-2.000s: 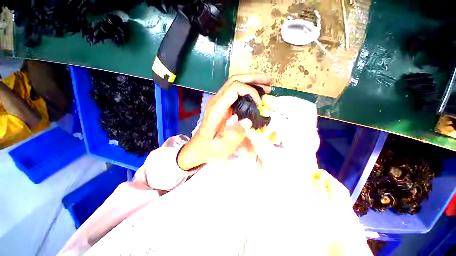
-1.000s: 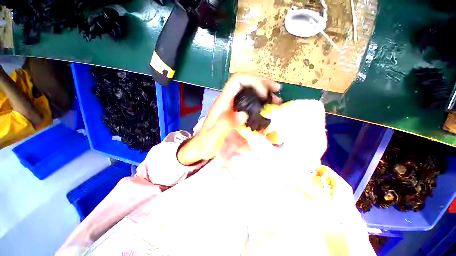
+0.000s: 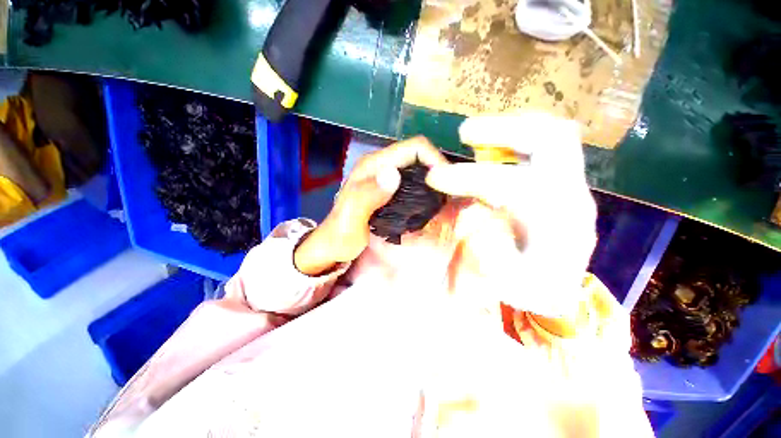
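Observation:
A black, glossy ruffled clump (image 3: 406,205), like a flower head, is held in front of the wearer just below the bench edge. My left hand (image 3: 364,192) is bare and grips the clump from the left, its fingers over the top. My right hand (image 3: 535,192) wears a white glove, strongly overexposed. Its fingertips touch the clump's upper right side. Glare hides most of the glove's outline, and I cannot tell whether it holds anything.
A tan cardboard mat (image 3: 479,68) bears a white dish (image 3: 552,17) and a pale stick (image 3: 603,44). A black tool with a yellow band (image 3: 295,56) lies left. Blue crates hold black pieces (image 3: 201,162) and brown pieces (image 3: 694,299). A person in yellow (image 3: 30,162) is at left.
The gloved right hand has come higher and spread over the clump's upper right. The clump has shifted slightly left and down, showing fine ridges. The bench has moved up in view.

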